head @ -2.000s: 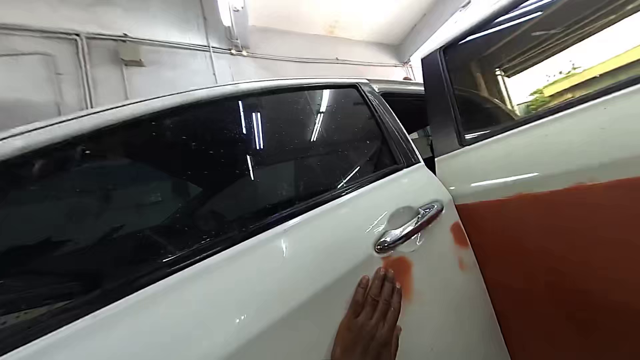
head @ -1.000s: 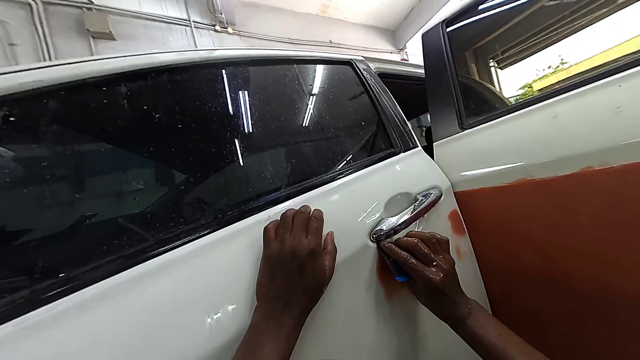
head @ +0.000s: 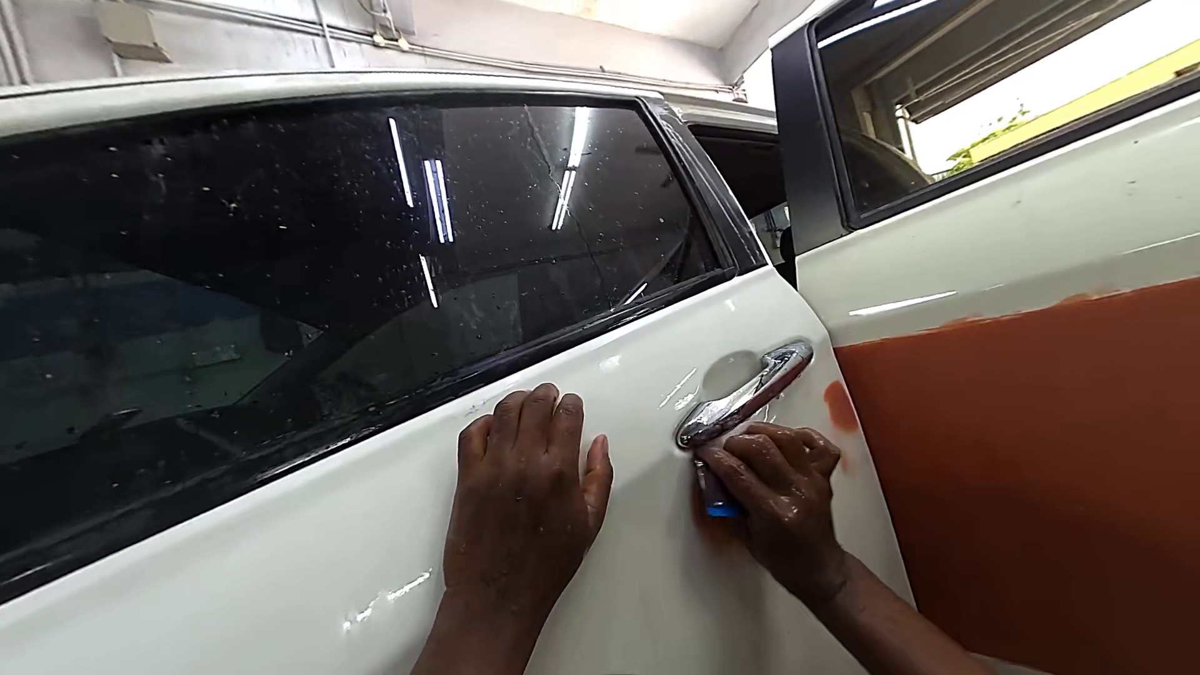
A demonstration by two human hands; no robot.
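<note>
My right hand (head: 783,497), wet, grips a small dark block with a blue edge (head: 723,509) and presses it on the white car door (head: 637,581), just below the chrome door handle (head: 745,398). Part of a reddish-brown patch (head: 703,534) shows around the block; my fingers hide the rest. My left hand (head: 528,487) rests on the door to the left of the handle, below the window, its fingers bent and its thumb apart, with nothing seen in it. A second reddish patch (head: 841,406) lies near the door's edge.
At the right, another white door (head: 937,272) with a large reddish-brown area (head: 1031,450) stands open beside this one. The dark window (head: 328,253) carries many droplets or specks. Behind the car is a wall with pipes (head: 469,52).
Two seconds ago one hand lay flat by the reddish patch, with no block seen. A second ago both hands were on the door, much as now. The blue part shows less now.
</note>
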